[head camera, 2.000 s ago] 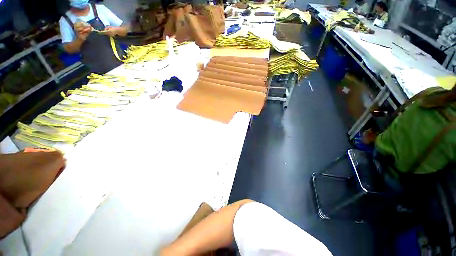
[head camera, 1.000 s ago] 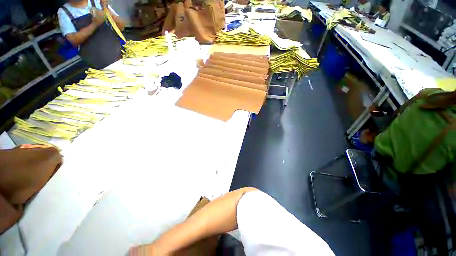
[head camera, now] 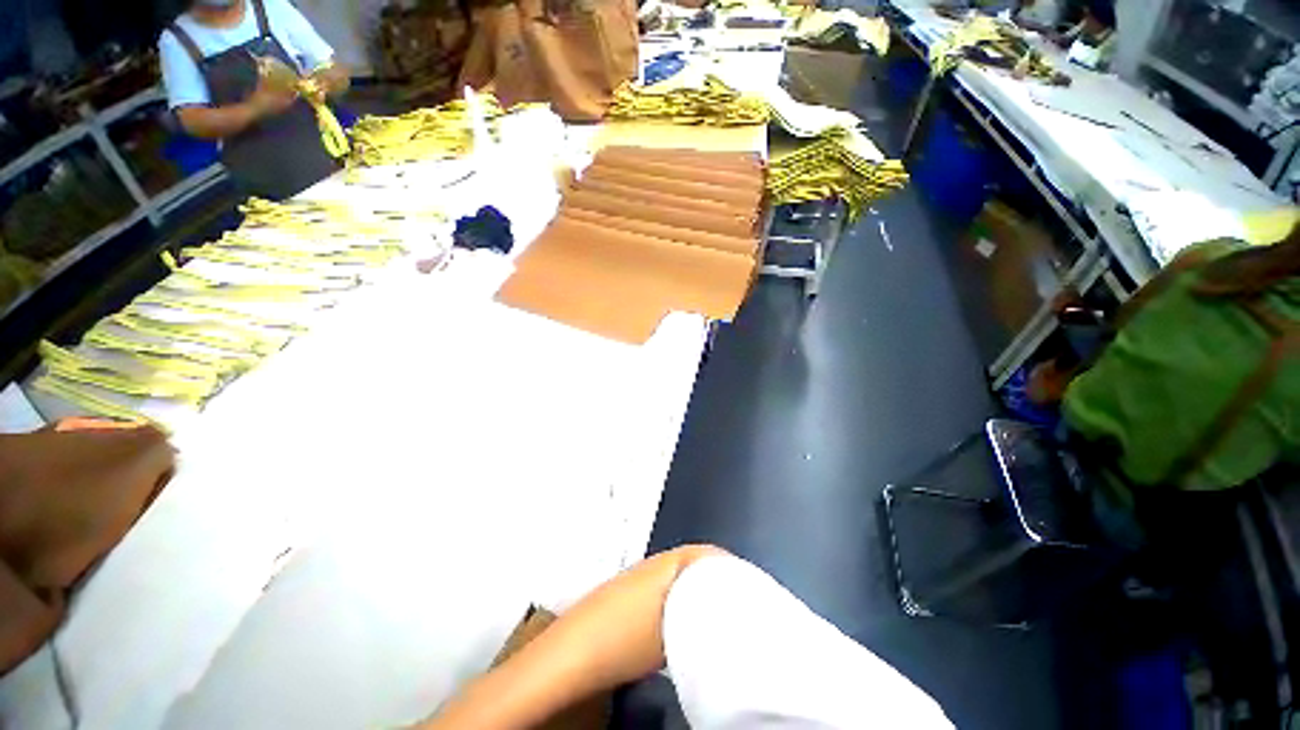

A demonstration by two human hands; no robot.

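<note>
A brown panel (head camera: 525, 636) shows only as a small corner at the bottom of the picture, beside my right forearm, which hides most of it. My right forearm and white sleeve reach in from the bottom, but the right hand is cut off by the lower edge. My left hand is out of the picture. Folded brown pieces (head camera: 69, 502) lie at the far left edge. An overlapped row of brown panels (head camera: 627, 264) lies farther up the table on the right side.
Yellow and white strips (head camera: 186, 335) lie in rows on the white-covered table (head camera: 428, 456). A dark bundle (head camera: 483, 228) sits near the panels. Yellow-edged stacks (head camera: 834, 168) stand beyond. A coworker stands at the far left; a person in green sits right, near a stool (head camera: 1029, 485).
My right hand, partly visible a second ago, is now below the picture's edge. Less of the brown panel by my forearm shows. The far coworker's hands have lowered with a yellow strip.
</note>
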